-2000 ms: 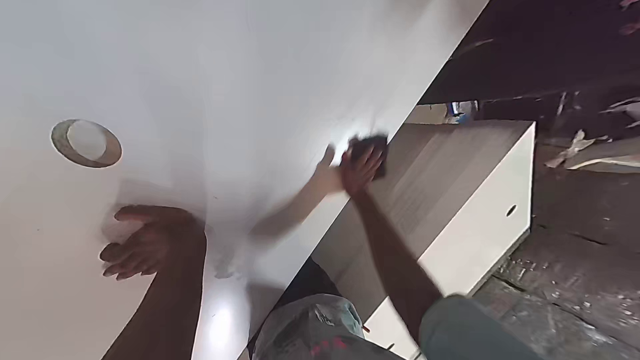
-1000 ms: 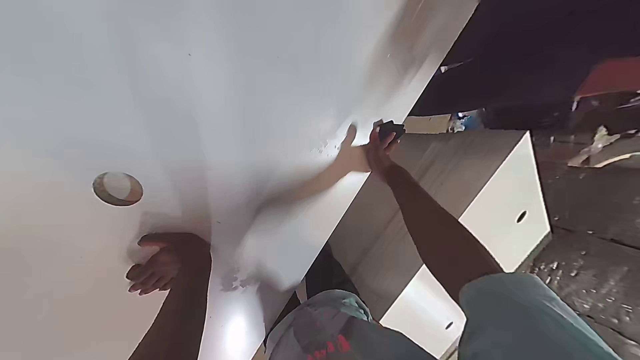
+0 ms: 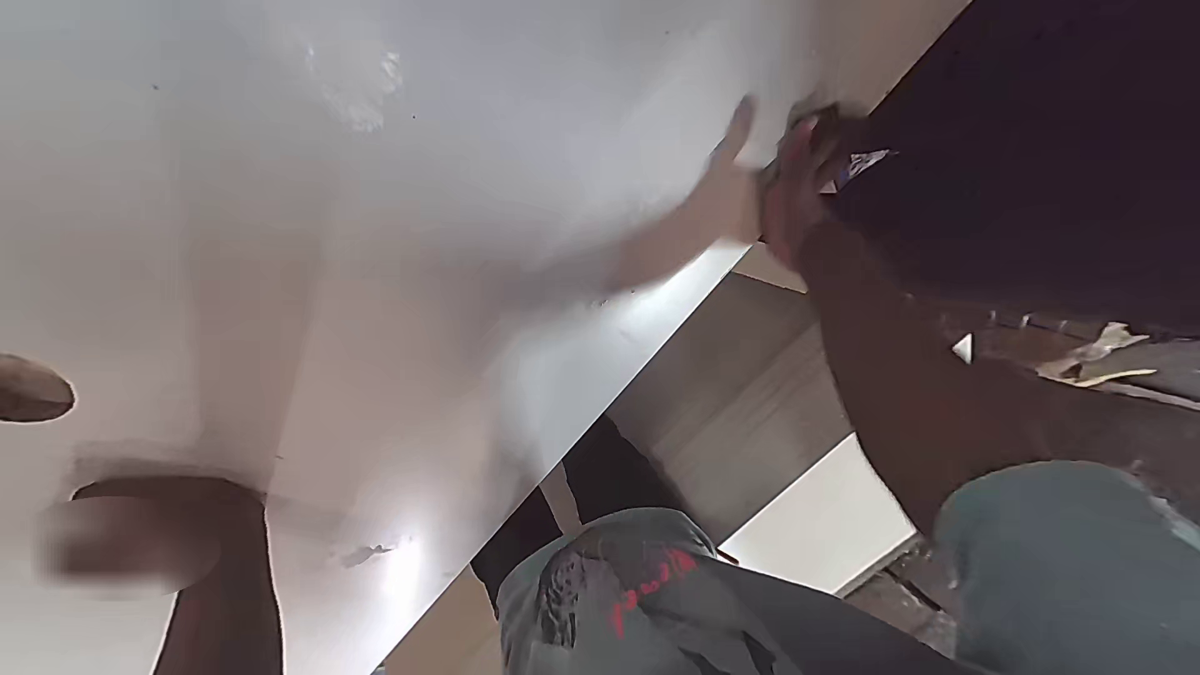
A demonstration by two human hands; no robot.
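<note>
A glossy white panel (image 3: 422, 234) fills the left and middle of the view and mirrors my right arm. My right hand (image 3: 797, 187) is at the panel's far right edge, pressing a dark, blurred pad or block (image 3: 825, 136) to it. The exact kind of pad cannot be told. My left hand (image 3: 141, 534) lies at the lower left against the panel, blurred, with no object visible in it. A round cut-out hole (image 3: 33, 389) is above and left of that hand. Pale smudges (image 3: 361, 84) mark the panel's upper part.
Right of the panel's slanting edge stands a grey wood-grain box or cabinet piece (image 3: 731, 375) with a white side (image 3: 825, 525). Scraps (image 3: 1097, 352) lie on the dark floor at the right. My clothing shows at the bottom.
My right hand has moved up along the panel's edge with the dark pad, farther from the body. The left hand stays against the panel below the hole. The view has shifted.
</note>
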